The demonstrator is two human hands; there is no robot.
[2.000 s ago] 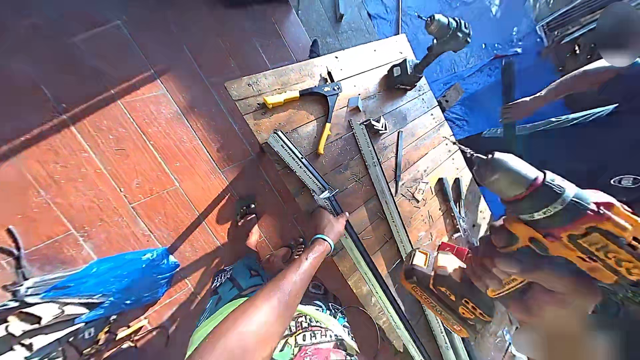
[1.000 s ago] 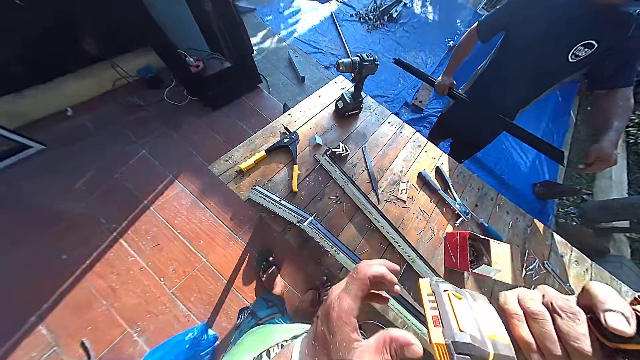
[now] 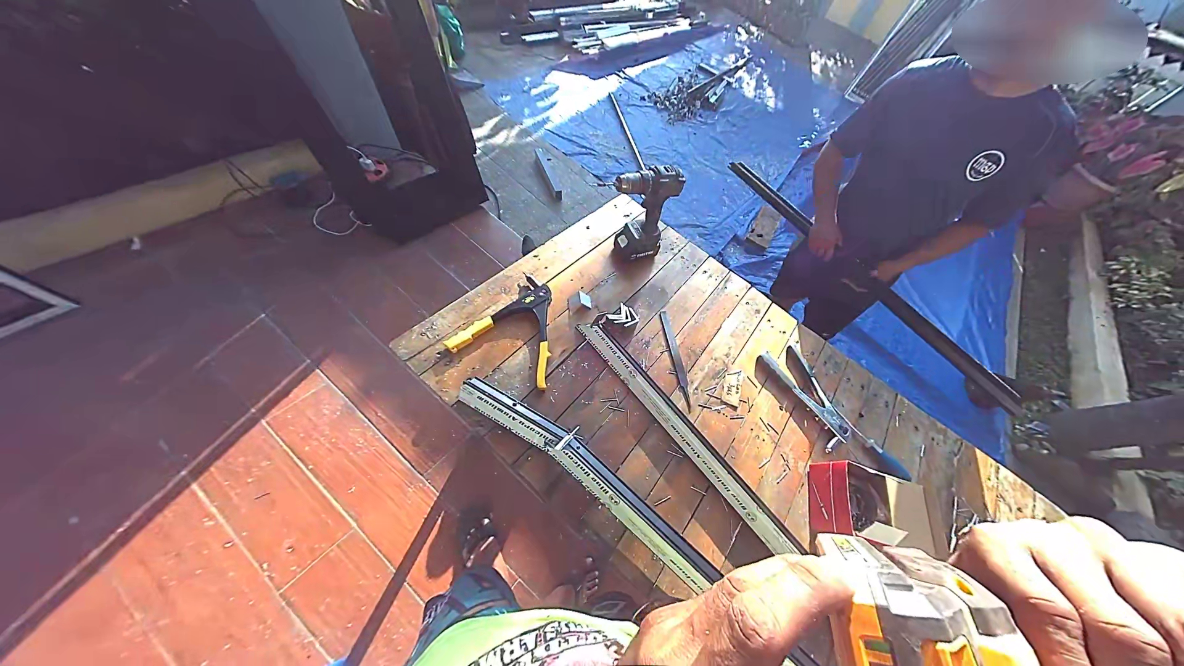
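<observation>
My left hand [image 3: 740,606] touches the left side of a yellow-and-grey cordless tool's battery [image 3: 916,601] at the lower right. Right of it, my right hand [image 3: 1078,583] is closed around the tool, whose far part is out of the frame. Beyond them on the wooden table lie a bent aluminium profile [image 3: 629,513] and a straight aluminium profile [image 3: 694,444]. A red box [image 3: 830,499] stands just past the battery. A hand riveter with yellow grips [image 3: 513,319], a long-handled riveter [image 3: 805,398] and a thin dark tool [image 3: 675,356] lie farther up.
A black cordless drill [image 3: 650,208] stands at the table's far corner. Loose rivets [image 3: 622,316] lie on the wooden table [image 3: 555,264]. Across it, a person [image 3: 943,176] holds a long dark profile [image 3: 925,324] over a blue tarp [image 3: 592,120]. A shadowed doorway is at the upper left.
My left hand has left the bent profile and come to the battery of the cordless tool. The tool has turned and come nearer to me. The view has swung up toward the co-worker.
</observation>
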